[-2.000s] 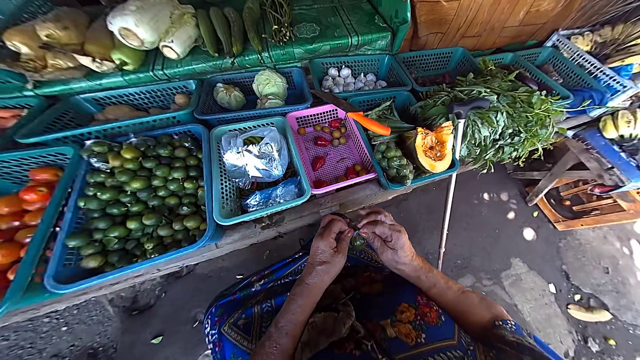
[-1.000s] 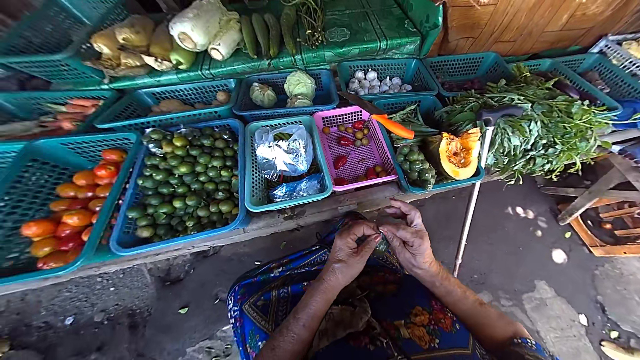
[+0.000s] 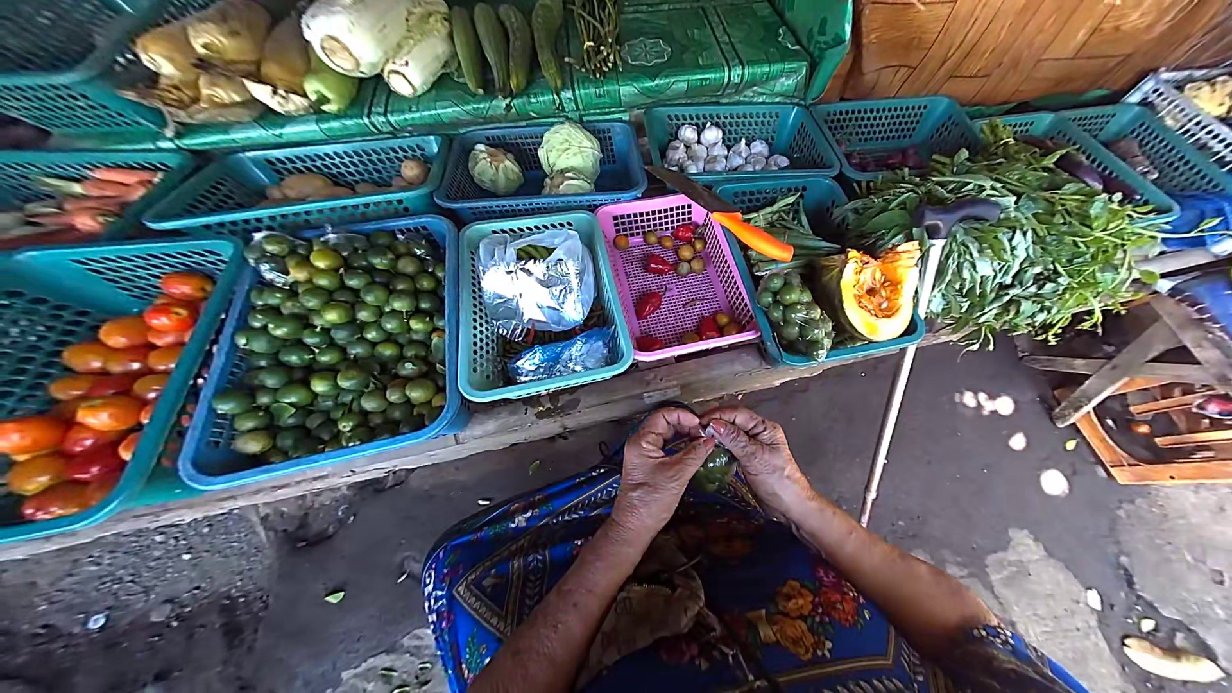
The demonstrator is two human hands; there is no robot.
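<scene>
Over my lap, my left hand (image 3: 662, 462) and my right hand (image 3: 760, 457) meet at the fingertips, pinching the gathered top of a small clear plastic bag. The bag (image 3: 715, 470) hangs below the fingers, with something green inside; its contents are partly hidden by my hands. A blue floral cloth (image 3: 549, 539) covers my lap. Beyond my hands stand a teal basket (image 3: 469, 337) with plastic bags, a pink basket (image 3: 616, 279) with red peppers and small round fruits, and a basket holding a cut squash (image 3: 878, 294) and a bag of green fruits (image 3: 794, 313).
A knife with an orange handle (image 3: 756, 236) lies across the basket edges. A walking cane (image 3: 900, 385) leans at the right near leafy greens (image 3: 1039, 231). Green citrus fruits (image 3: 337, 337) and tomatoes (image 3: 111, 414) fill baskets at left. A wooden crate (image 3: 1155, 470) sits on the ground at right.
My hands stay together over my lap, the fingertips now pinching close together; the right fingers, raised a second ago, have come down. The view has swung left since the first frame.
</scene>
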